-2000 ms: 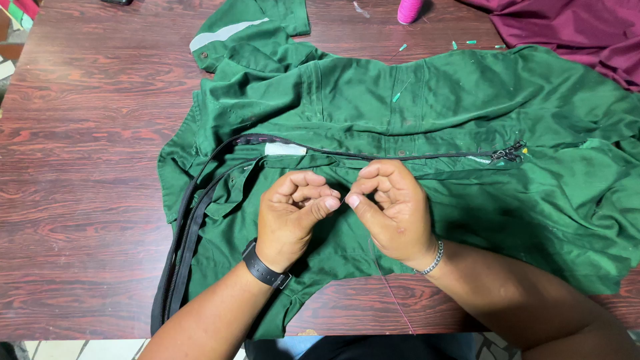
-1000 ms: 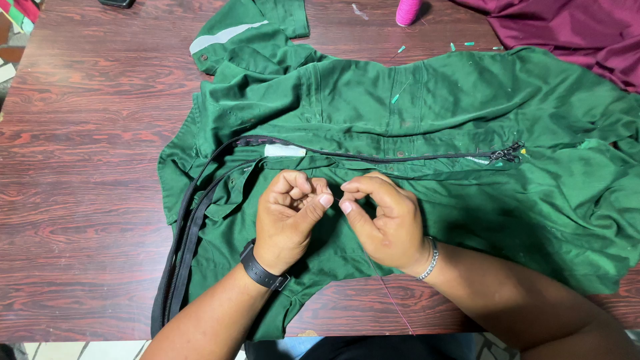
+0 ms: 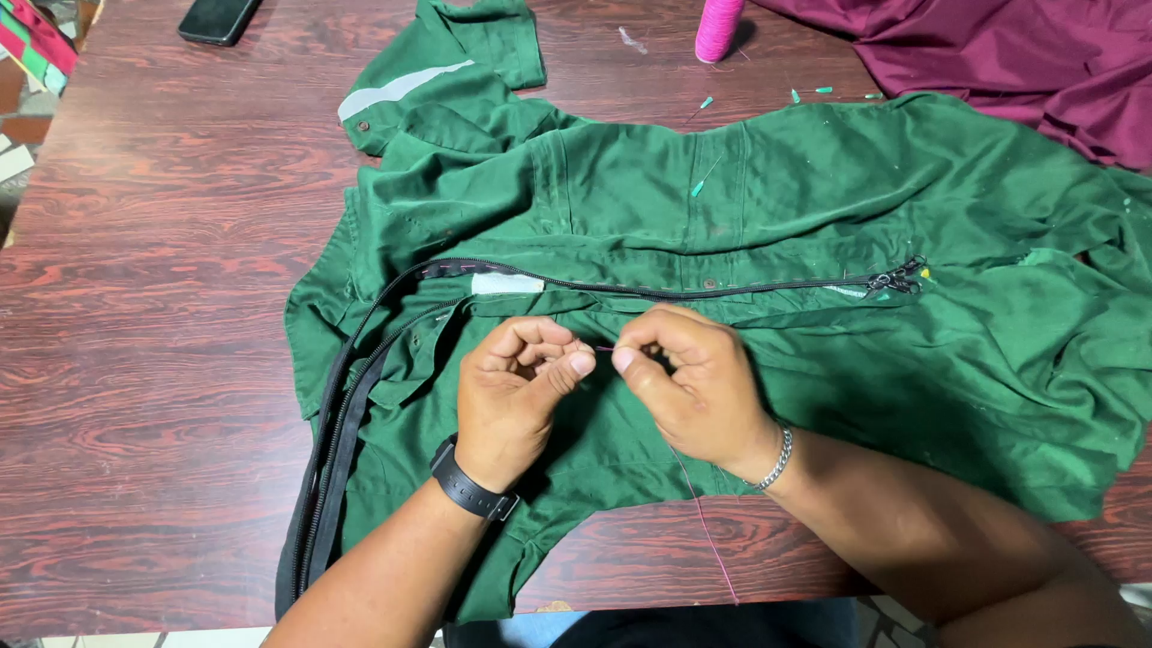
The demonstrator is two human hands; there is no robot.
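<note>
My left hand and my right hand face each other above a green garment laid over the table. Between their fingertips shows a short stretch of pink thread, which the right thumb and forefinger pinch. The left thumb and forefinger are pressed together at its other end; whether they hold a needle cannot be seen. More thread hangs from below my right hand past the table's front edge. A long black zipper lies along the garment, its loose part curving down at the left, beside a white label.
A spool of pink thread stands at the back, near maroon cloth. Several green-headed needles or pins lie about, one on the garment. A black phone rests at the back left of the wood-grain table.
The fingertips have shifted slightly, and pink thread now shows between them. The garment and zipper lie as before.
</note>
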